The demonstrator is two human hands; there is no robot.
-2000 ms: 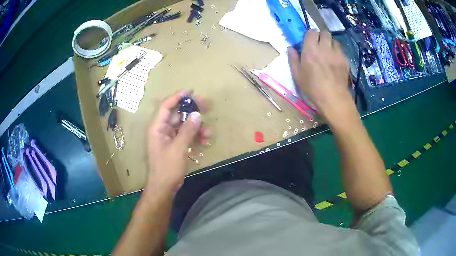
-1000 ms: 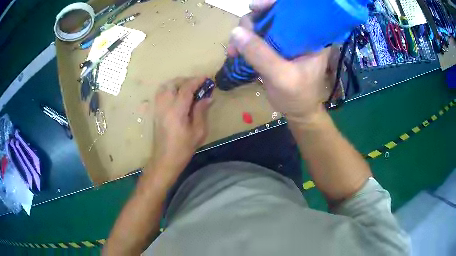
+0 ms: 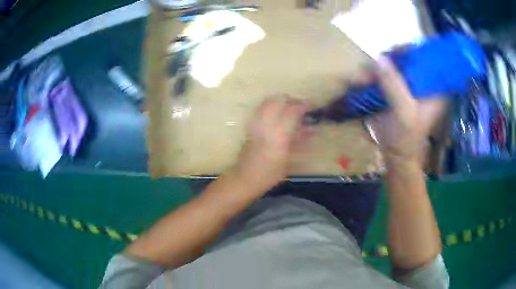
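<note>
My right hand (image 3: 403,115) grips a blue electric screwdriver (image 3: 435,66), held nearly level above the right part of the cardboard tray (image 3: 226,155). Its black ribbed front points left toward my left hand (image 3: 277,132). My left hand is closed around a small dark part (image 3: 310,118), mostly hidden by the fingers. The screwdriver's tip is at or very near this part; blur hides whether they touch. The whole frame is blurred.
A small red piece (image 3: 343,162) lies near the tray's front edge. White sheets (image 3: 218,53) with slim dark tools lie at the tray's left, and a white cloth (image 3: 385,25) at the back right. Purple handles (image 3: 69,115) lie on the bench at left, parts bins at right.
My right hand has picked up the screwdriver from the white cloth and brought it to the part in my left hand. The view has turned and shifted.
</note>
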